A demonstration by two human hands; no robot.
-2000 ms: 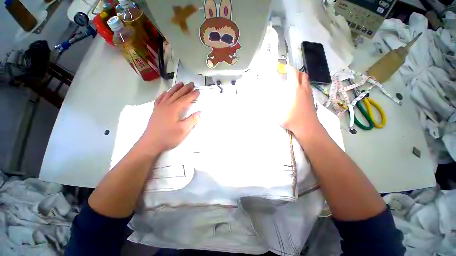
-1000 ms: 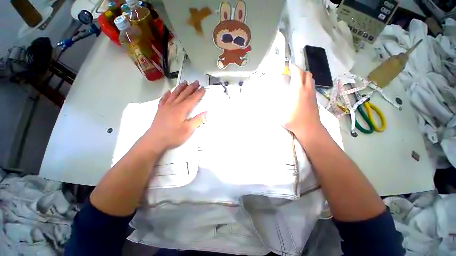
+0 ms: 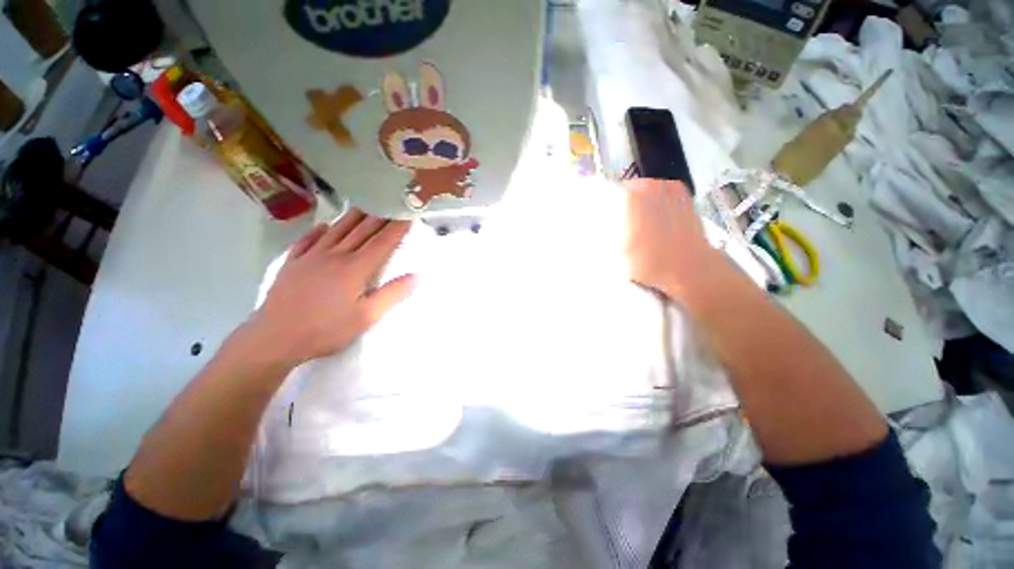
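Note:
The white trousers [image 3: 512, 428] lie spread on the table under the sewing machine head [image 3: 267, 111], which has a blue brother badge and a rabbit-eared sticker. Lamp glare washes out the middle of the cloth and the area under the head. My left hand [image 3: 334, 289] lies flat on the cloth left of the head, fingers apart. My right hand [image 3: 667, 239] is on the cloth at the right, with its fingertips lost in the glare; whether it grips cloth cannot be told. A brown topstitched seam [image 3: 670, 345] runs below my right hand.
Bottles with amber-red contents [image 3: 247, 161] stand left of the head. At the right are a black phone [image 3: 657, 147], yellow and green scissors handles [image 3: 796, 253], a white tape strip, a tan bulbous object [image 3: 817, 145] and a control panel [image 3: 759, 36]. White garments [image 3: 956, 222] are piled at the right.
The view has shifted, so the machine head looks larger and its badge shows. The trousers lie a little differently at the lower edge, blurred. Both hands keep much the same places on the cloth.

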